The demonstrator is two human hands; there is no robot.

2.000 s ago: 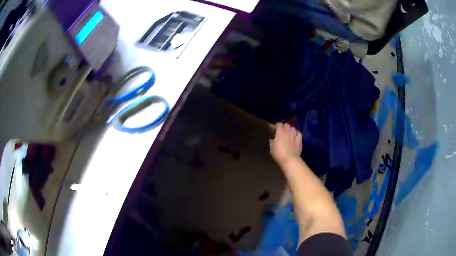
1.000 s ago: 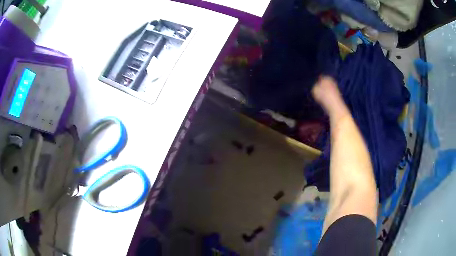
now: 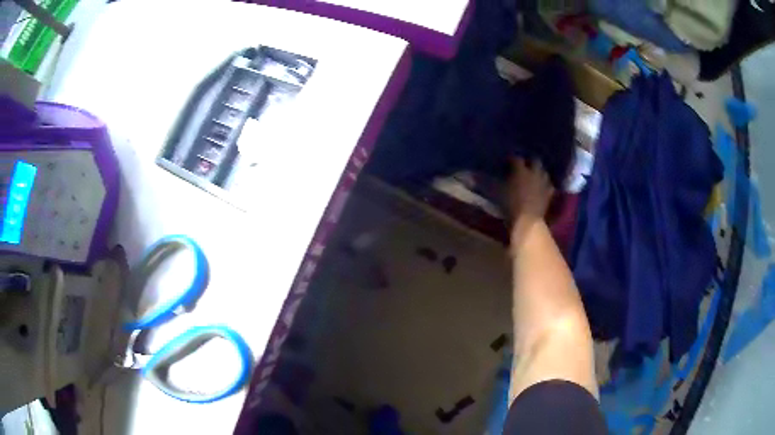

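Note:
Navy cloth hangs in a heap (image 3: 650, 212) beside a box below the table, at the right. My right hand (image 3: 528, 191) reaches down from the bottom edge, with its fingers closed on the lower edge of a darker navy cloth piece (image 3: 544, 110) over the box. The fingertips are dim and partly hidden by the cloth. My left hand is not in the picture.
The white table (image 3: 340, 93) with a purple edge fills the left. On it lie blue-handled scissors (image 3: 200, 365) beside the purple machine end (image 3: 64, 204). A recessed tray (image 3: 225, 127) is set in the tabletop. Dark scraps and blue tape lie on the floor.
The view has shifted. My right hand has moved from the heap's left side towards the box. A dark cloth piece now stands apart from the heap, with box contents showing between.

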